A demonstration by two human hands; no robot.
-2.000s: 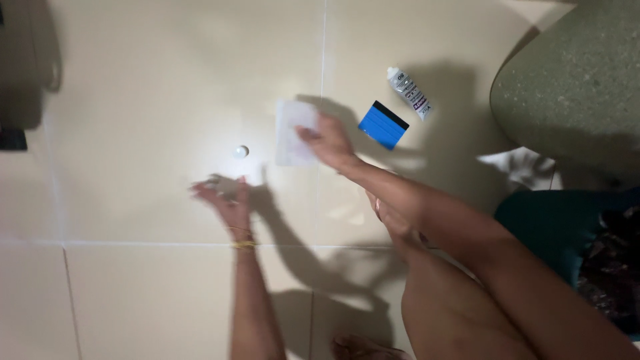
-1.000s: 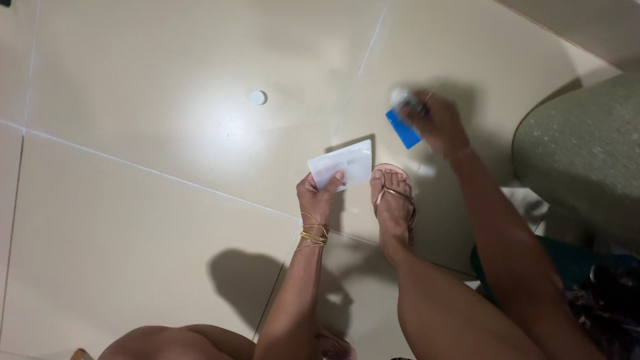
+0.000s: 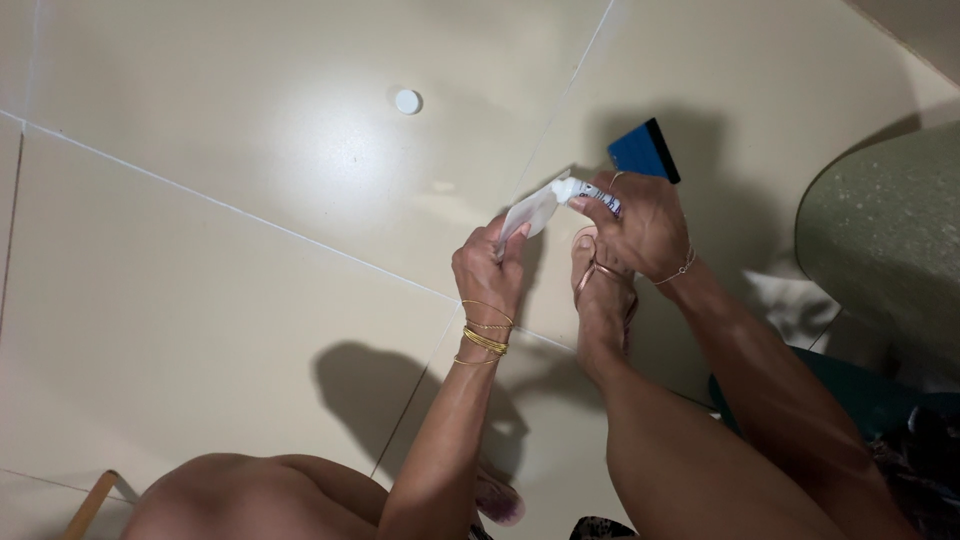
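Observation:
My left hand point(image 3: 491, 259) grips the lower end of a thin whitish translucent sheet or pouch point(image 3: 531, 214), held tilted above the floor. In my right hand point(image 3: 641, 221) is a white squeeze tube point(image 3: 596, 196) with dark print, its nozzle end touching or very close to the sheet's upper end. Just beyond my right hand, a blue scraper with a black edge point(image 3: 643, 150) lies on the floor, partly covered by the hand. A small round white cap point(image 3: 408, 102) rests on the tiles farther up and left.
Beneath is a floor of large beige tiles point(image 3: 225, 300). My sandalled foot point(image 3: 600, 277) is just below the hands. A speckled grey-green rounded object point(image 3: 885, 202) stands at the right. A brown bar point(image 3: 90, 506) shows at the lower left.
The tube, lying on the floor two seconds ago, is now in my right hand, beside the sheet. The sheet, under my right hand at first, has passed to my left hand. The view has turned.

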